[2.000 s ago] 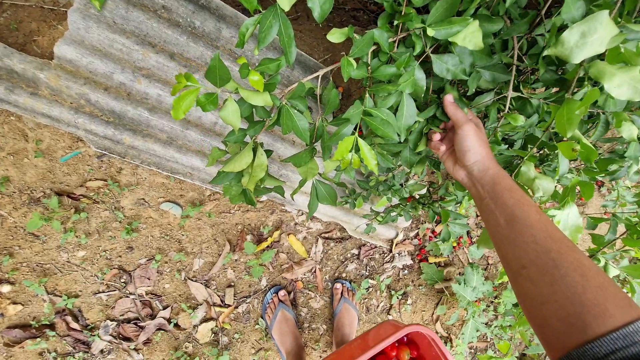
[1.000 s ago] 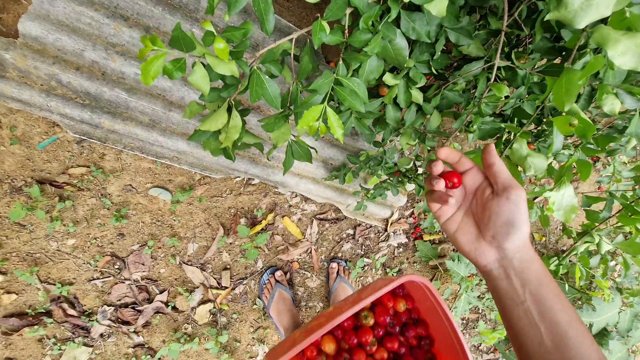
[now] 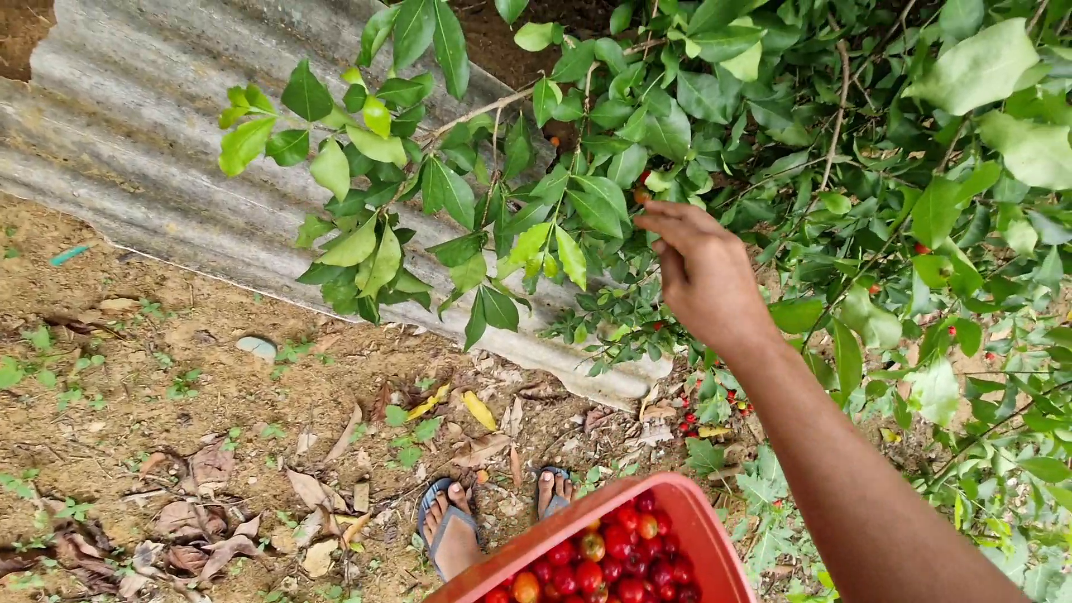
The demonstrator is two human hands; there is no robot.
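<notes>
My right hand (image 3: 708, 272) reaches from the lower right into the leafy branches of a fruit bush (image 3: 662, 126). Its fingertips are beside a red-orange fruit (image 3: 641, 196) among the leaves; whether they touch it, or whether anything lies inside the fingers, I cannot tell. At the bottom of the view, a red plastic container (image 3: 708, 523) holds many small red and orange cherry-like fruits (image 3: 618, 544). What supports the container is out of view. My left hand does not show.
A grey corrugated sheet (image 3: 209, 151) lies on the soil beneath the branches. My feet in flip-flops (image 3: 452, 523) stand on dirt with dry leaves (image 3: 201, 519). Fallen red fruits (image 3: 691, 419) lie under the bush. A twiggy branch (image 3: 840, 109) runs through the foliage.
One second ago my right hand was palm up with a red fruit on it, near the container; now it is turned over and up among the leaves.
</notes>
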